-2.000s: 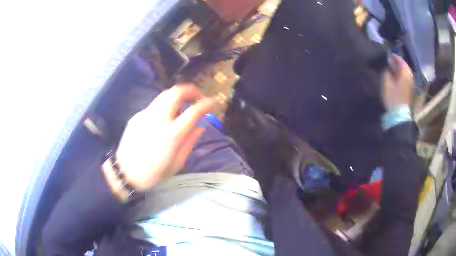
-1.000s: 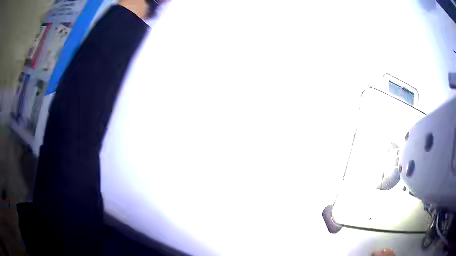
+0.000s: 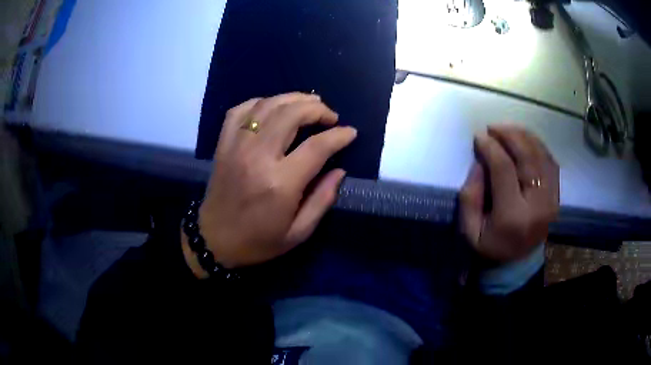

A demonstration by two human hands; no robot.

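A dark garment panel (image 3: 307, 50) lies on the white table, its near end at the table's front edge. A few pale specks show on it. My left hand (image 3: 264, 171) lies over the panel's lower left part, palm down, fingers bent and thumb apart; no grip on the cloth shows. My right hand (image 3: 510, 192) is at the table's front edge, right of the panel and apart from it. Its fingers are curled, and whether something small is inside is hidden.
Large silver scissors (image 3: 596, 107) lie at the right. The pale metal machine bed (image 3: 492, 57) is at the top right under bright light, with dark machine parts (image 3: 542, 13) at the top edge. Tick marks run along the table's front edge (image 3: 400, 199).
The view has swung from the lap, past the glaring table and machine, to the table front. The dark panel, earlier held over the lap, lies on the table; both hands are back in view.
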